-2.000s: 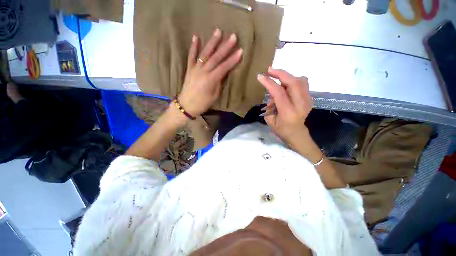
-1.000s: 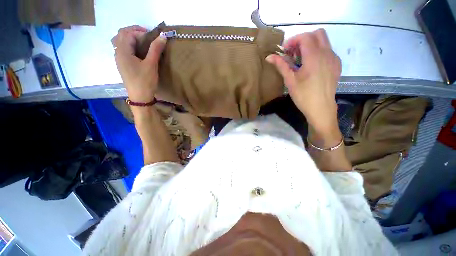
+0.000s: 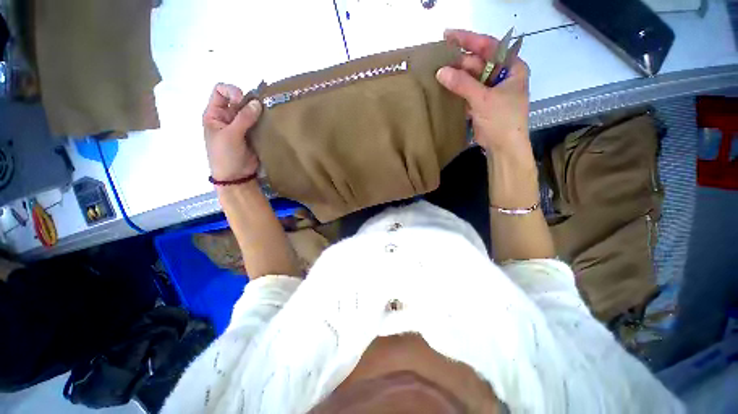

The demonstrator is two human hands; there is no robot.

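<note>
A brown fabric panel (image 3: 348, 141) is stretched between my two hands over the table's front edge. A silvery metal zip (image 3: 340, 82) runs along its upper edge, with its pull at the left end. Folded pleats show lower on the panel. My left hand (image 3: 232, 133) pinches the panel's upper left corner between thumb and fingers. My right hand (image 3: 495, 97) pinches the upper right corner. Thread snips (image 3: 500, 62) are also in my right hand, their blades pointing up past the fingers.
A black smartphone (image 3: 619, 31) lies at the table's upper right. Brown cloth (image 3: 95, 65) lies at the upper left. Orange-handled scissors (image 3: 44, 225) and a small dark box (image 3: 94, 200) are at the left. A blue bin (image 3: 194, 271) is below the table. Brown zipped pieces (image 3: 607, 218) are at the right.
The panel has turned from lying under my left hand to being held by both hands, zip at the top. Since one second ago it tilts up to the right, and the snip blades show more clearly.
</note>
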